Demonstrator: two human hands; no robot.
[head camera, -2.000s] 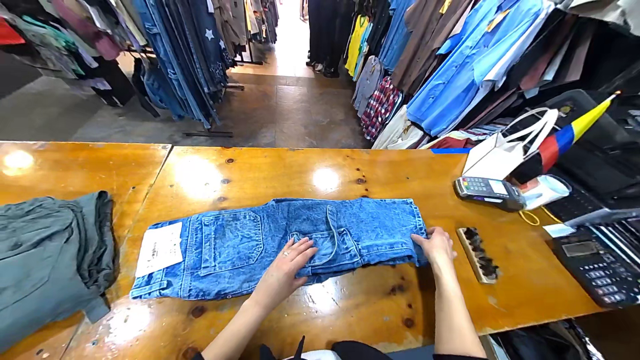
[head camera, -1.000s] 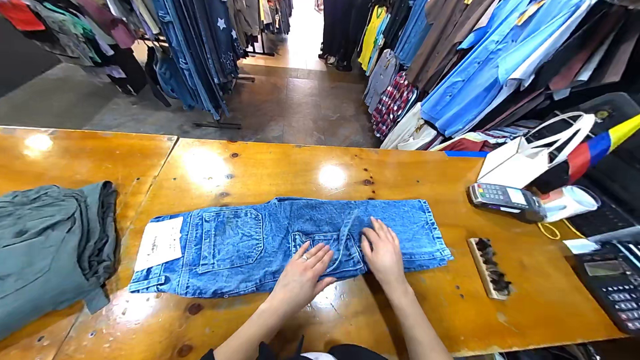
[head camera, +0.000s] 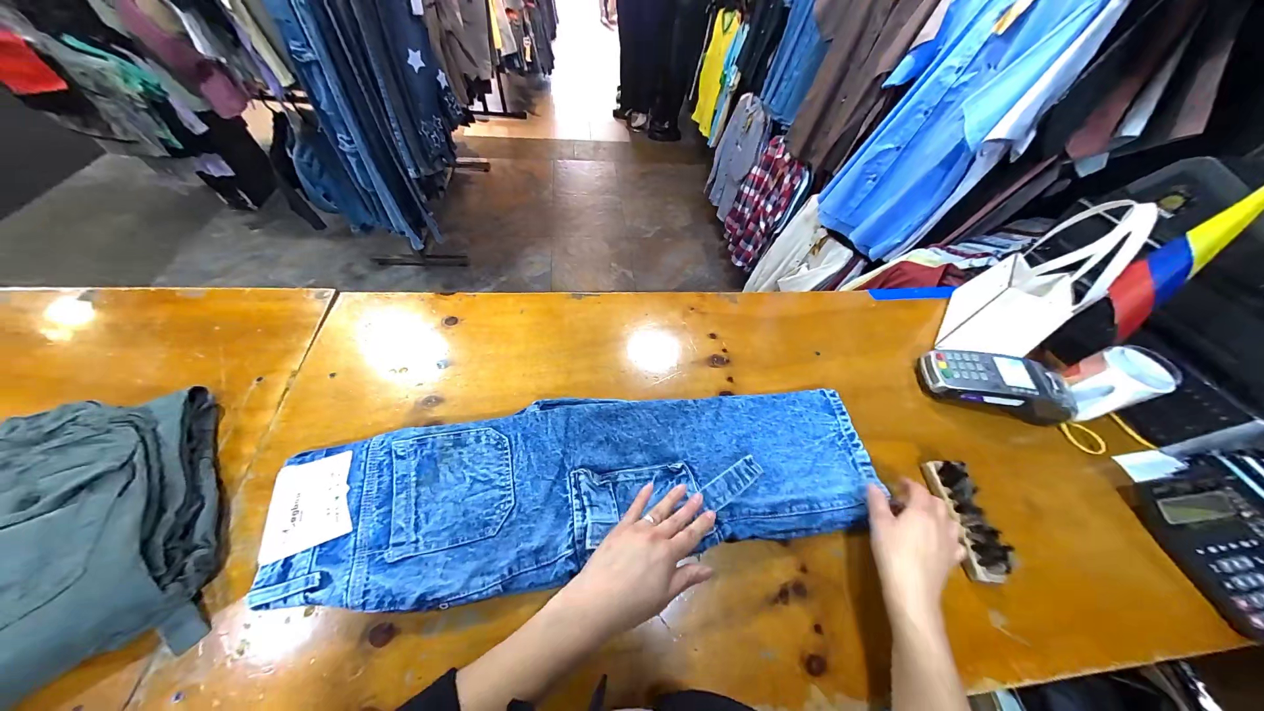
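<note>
Folded blue denim jeans (head camera: 632, 434) lie flat across the wooden counter, waistband to the left with a white paper tag (head camera: 308, 506) on it. My left hand (head camera: 647, 548) rests with spread fingers on the lower edge of the cargo pocket (head camera: 632, 484), beside a loose denim strap (head camera: 733, 481). At the right end, my right hand (head camera: 913, 533) is by the lower corner of the leg hem, thumb and forefinger near its edge; whether they pinch the cloth I cannot tell. Folded grey-green trousers (head camera: 99, 513) lie at the far left.
A wooden block with dark pieces (head camera: 973, 523) lies close right of my right hand. Farther right are a card terminal (head camera: 995, 383), a white bag (head camera: 1007, 306), a roll of paper or tape (head camera: 1126, 380) and a desk phone or calculator (head camera: 1210, 533). Clothes racks stand beyond the counter (head camera: 533, 346).
My right hand has moved right, from the leg beside the pocket to the hem's lower corner. The denim strap now lies angled up to the right. My left hand stays by the pocket.
</note>
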